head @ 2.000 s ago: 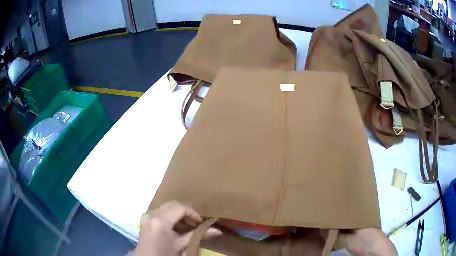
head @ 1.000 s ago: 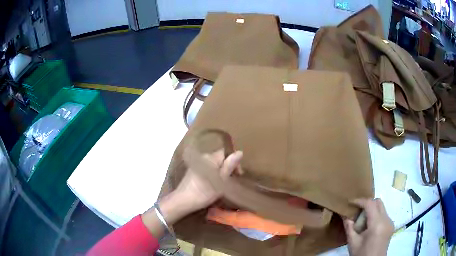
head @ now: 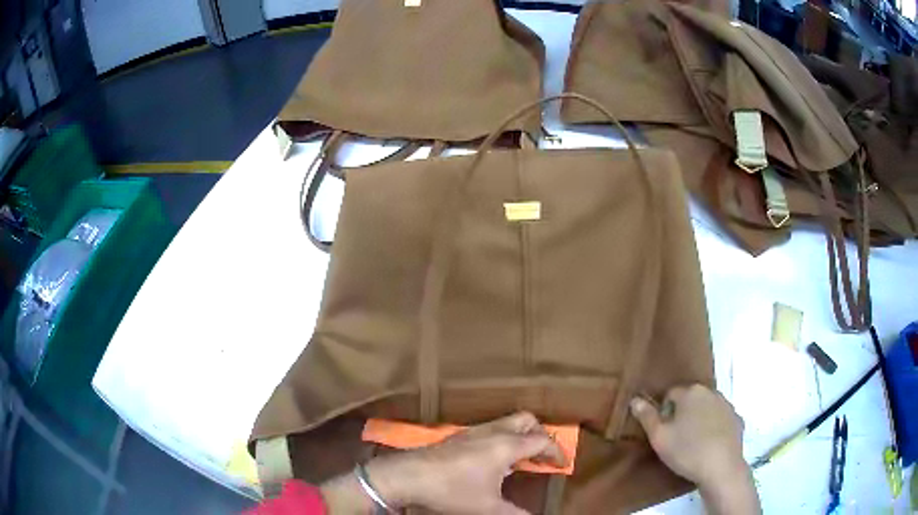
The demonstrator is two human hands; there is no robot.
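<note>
A brown tote bag (head: 483, 272) lies on the white-topped table with its opening toward me. Its long handle loop (head: 649, 262) lies over the upper panel, around a small gold label (head: 521, 210). An orange inner pocket panel (head: 403, 433) shows in the opening. My left hand (head: 473, 465) lies over the orange panel, its fingertips at the panel's right part; what they hold is not clear. My right hand (head: 695, 431) grips the bag's edge at the right, beside the handle's base. A beige strap tab (head: 273, 463) shows at the bag's left corner.
Another brown bag (head: 403, 70) lies beyond, and a heap of brown bags (head: 624, 60) is at the right. A beige block (head: 787, 325), a dark piece (head: 821, 356), snips (head: 837, 463) and a blue container (head: 904, 377) are at right. Green crates (head: 111, 272) stand at left.
The handle loop now lies up over the panel. My left hand has let go of the handle and moved down to the orange panel. The view has shifted, and the bags appear higher.
</note>
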